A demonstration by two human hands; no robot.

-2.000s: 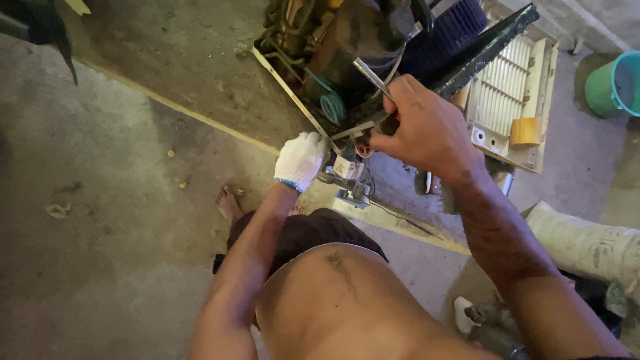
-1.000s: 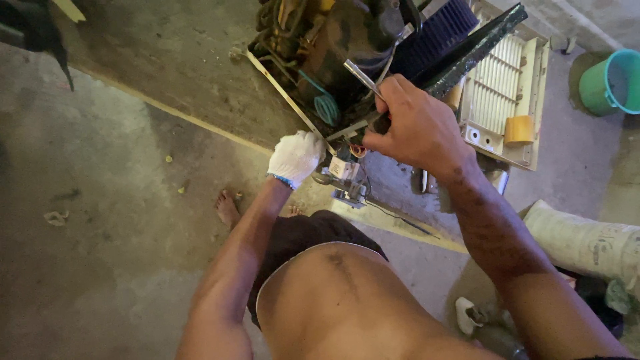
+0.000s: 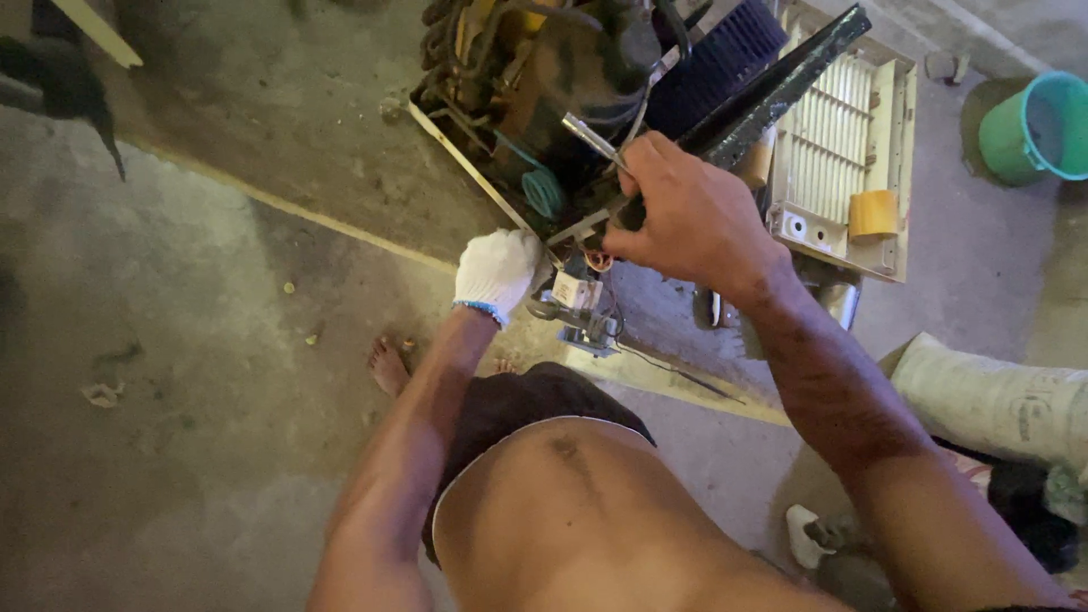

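Note:
An opened air conditioner unit (image 3: 569, 93) with a compressor, bent pipes and a dark blower wheel (image 3: 722, 59) stands at the top middle. My left hand (image 3: 501, 270), in a white knitted glove, is closed at the near corner of its metal base; what its fingers hold is hidden. My bare right hand (image 3: 688, 204) grips a metal rod-like tool (image 3: 592, 140), whose bright end points up and left over the unit. Below the hands hang a white box-shaped electrical part (image 3: 575, 291) and loose wires (image 3: 597, 260). A coil of teal wire (image 3: 542, 194) lies inside the base.
A cream louvred front panel (image 3: 837, 144) with a yellow tape roll (image 3: 873, 214) on it lies at the right. Beyond it stands a green bucket (image 3: 1039, 127). A filled white sack (image 3: 994, 391) lies at lower right. A raised floor edge (image 3: 314, 217) runs diagonally below the unit.

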